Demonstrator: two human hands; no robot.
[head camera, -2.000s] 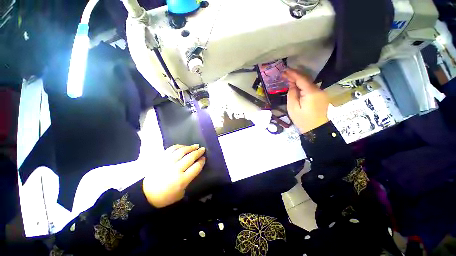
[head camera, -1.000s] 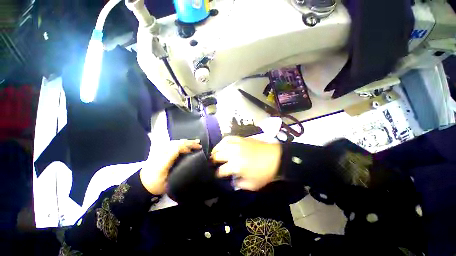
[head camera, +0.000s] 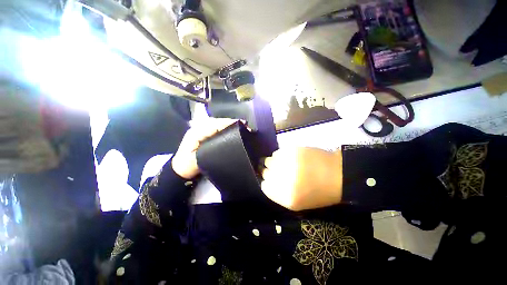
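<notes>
The black strip is folded over in front of the needle area, with purple cloth along its right side. My left hand holds the strip from the left, its fingertips partly behind the fold. My right hand is at the cloth's right edge with fingers curled on it; its fingertips are partly hidden. The sewing machine's presser foot area is just above my left hand, and the far end of the strip lies under it.
Scissors with reddish-brown handles lie right of the needle, below a lit smartphone. A white piece lies by the handles. Dark cut cloth lies left. The lamp glares at upper left. Printed paper lies at right.
The view has moved closer to the needle. My right hand has come from the phone to the cloth. The strip, flat at first, is now folded up between my hands.
</notes>
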